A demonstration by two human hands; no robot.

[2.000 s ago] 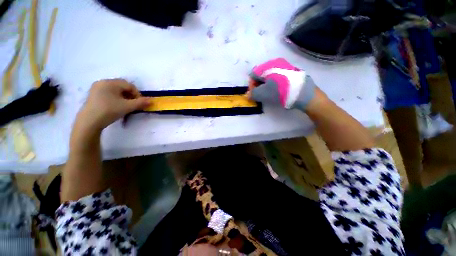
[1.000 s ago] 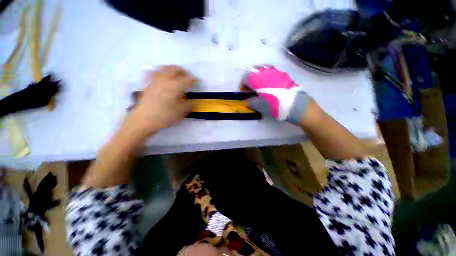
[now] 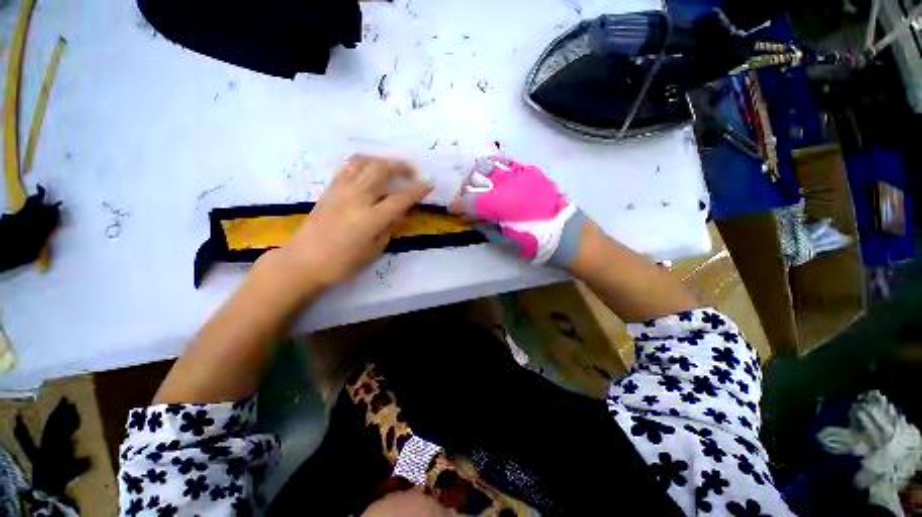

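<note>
A narrow black fabric piece (image 3: 215, 245) lies near the table's front edge, with a yellow template (image 3: 265, 231) on it, framed by black edges. A black corner sticks out at its left end. My bare left hand (image 3: 354, 217) lies over its middle, fingers bent towards the right; whether they pinch the fabric is hidden. My right hand (image 3: 521, 210), in a pink, white and grey fingerless glove, covers the right end, its fingertips at the fabric's upper edge.
A steam iron (image 3: 612, 76) stands at the upper right, its hose trailing right. A black fabric pile (image 3: 263, 30) lies beyond the work. Yellow strips (image 3: 16, 111) and a black bundle (image 3: 28, 232) are at the left. An open cardboard box (image 3: 829, 252) is right of the table.
My left hand has moved from the fabric's left end to its middle, uncovering the left end. My right hand has stayed at the right end. The whole view has shifted and tilted somewhat.
</note>
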